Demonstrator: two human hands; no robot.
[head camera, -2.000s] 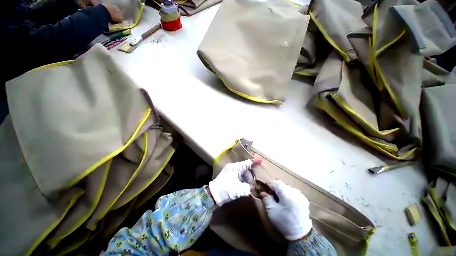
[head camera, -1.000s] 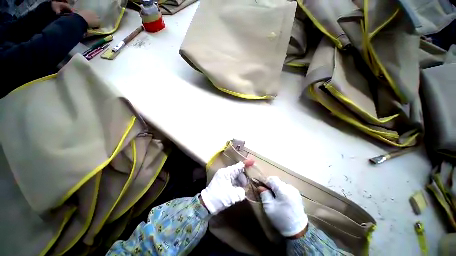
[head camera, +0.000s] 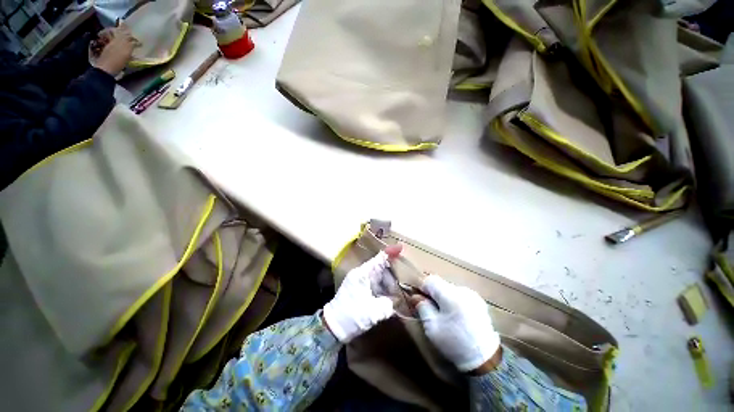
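A beige bag body (head camera: 531, 322) with yellow edging lies at the table's near edge, its mouth open towards me. My left hand (head camera: 358, 299), in a white glove with a bare fingertip showing, pinches the bag's inner cloth near the left end of the mouth. My right hand (head camera: 460, 323), also gloved in white, is close beside it at the same spot. Something small and dark shows between the right fingers, perhaps a tool; the fingers hide most of it. A small metal fitting shows at the right end of the mouth.
Bag bodies are piled at the left (head camera: 105, 233) and right (head camera: 579, 121); another (head camera: 370, 72) lies ahead. A brush (head camera: 644, 228), tan block (head camera: 692, 303) and yellow tool (head camera: 700, 362) lie right. A red-and-white bottle (head camera: 233, 34), another brush (head camera: 189, 80) and a person's hand (head camera: 114, 48) are upper left.
The view has shifted slightly, so the table items sit differently in the picture. Both my hands stay at the same part of the bag, with small finger movements. The other person's hand has lifted.
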